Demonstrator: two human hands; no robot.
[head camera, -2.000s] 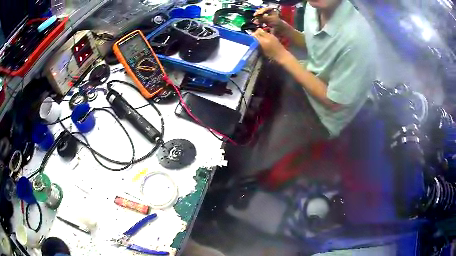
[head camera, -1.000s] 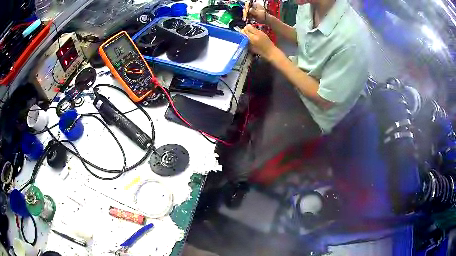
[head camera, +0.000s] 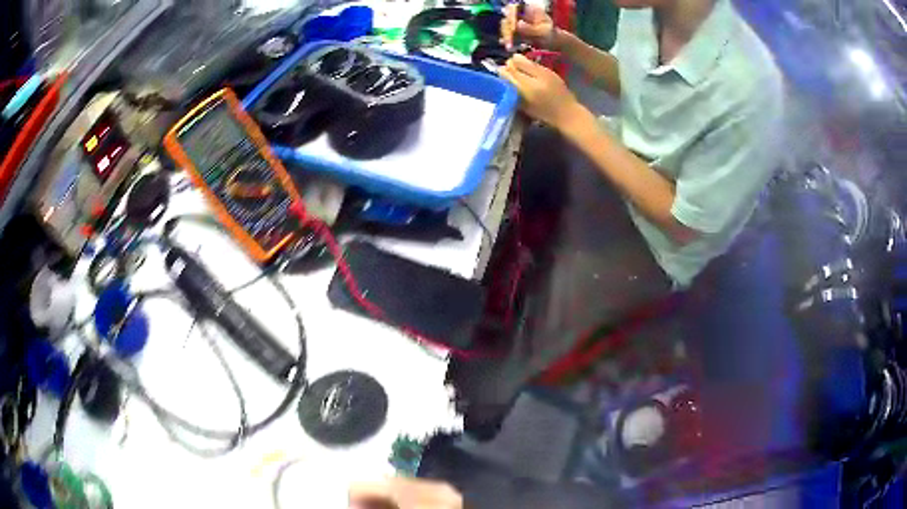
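My right hand (head camera: 408, 493) shows at the bottom edge, blurred and mostly cut off; what it holds is hidden. My left hand is not in view. On the white bench top lie a round black perforated disc (head camera: 342, 408), like a speaker driver, and a thick black cylinder (head camera: 231, 314), perhaps an electric screwdriver, with a looped black cord. An orange multimeter (head camera: 234, 179) with a red lead lies behind them. A blue tray (head camera: 453, 186) holds black padded headphone parts (head camera: 373, 99).
A seated person in a pale green shirt (head camera: 716, 129) works with both hands at the upper right. A flat black box (head camera: 408, 296) lies by the bench's right edge. A digital-readout unit (head camera: 85, 169), blue cups (head camera: 121, 318) and a green spool (head camera: 85, 489) stand at the left.
The view has shifted, so the bench items sit lower and the cutters and red tube are out of frame. My right hand has come in at the bottom edge.
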